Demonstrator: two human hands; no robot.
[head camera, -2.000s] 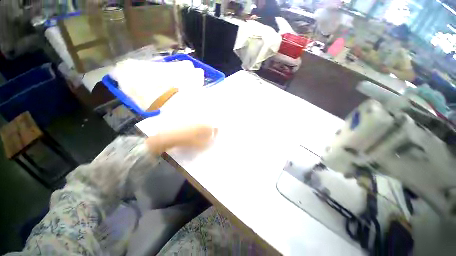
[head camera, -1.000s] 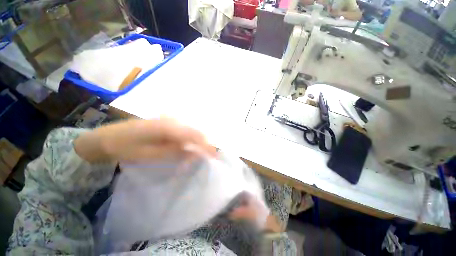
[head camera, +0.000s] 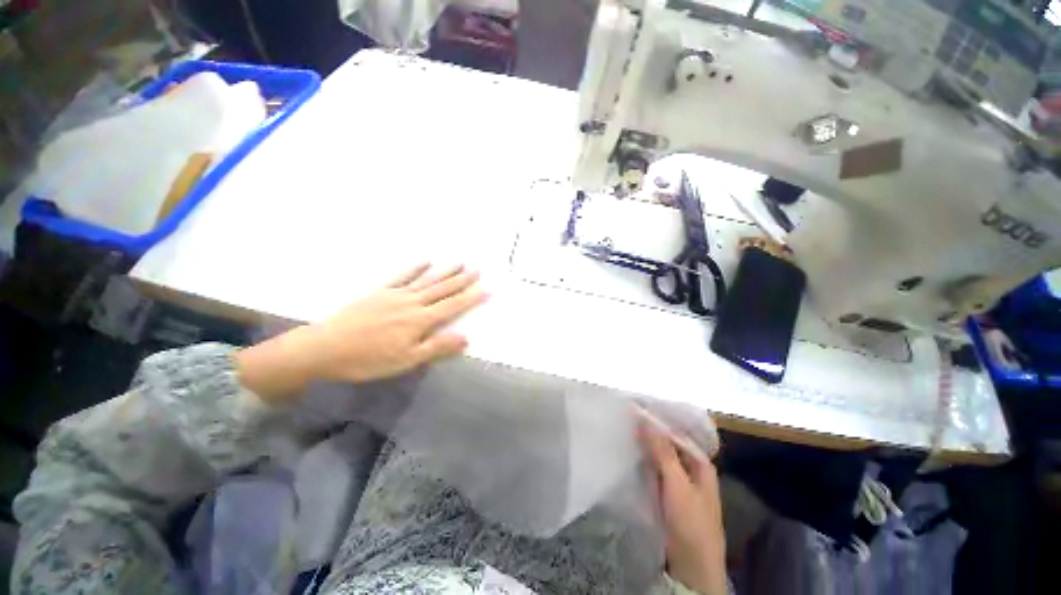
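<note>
A sheer fabric piece (head camera: 512, 447) hangs over the table's front edge onto the lap and looks grey there. My left hand (head camera: 390, 331) lies flat, palm down, with fingers spread near the table's front edge, at the fabric's left part. My right hand (head camera: 686, 494) is at the fabric's right edge, with the fabric between thumb and fingers. The off-white sewing machine (head camera: 745, 128) stands at the right, its needle area (head camera: 632, 174) behind the fabric.
Black-handled shears (head camera: 696, 262) and a slim metal tool (head camera: 617, 256) lie right of the needle. A smartphone (head camera: 760, 312) lies beside them. A blue basket (head camera: 239, 151) with white sheets and a yellow-brown piece is at the left table end. The white table (head camera: 384, 174) has a wooden edge.
The view has shifted right and down. The fabric, raised and blurred over the lap a second ago, now hangs from the table edge. My left hand has come down flat on the table.
</note>
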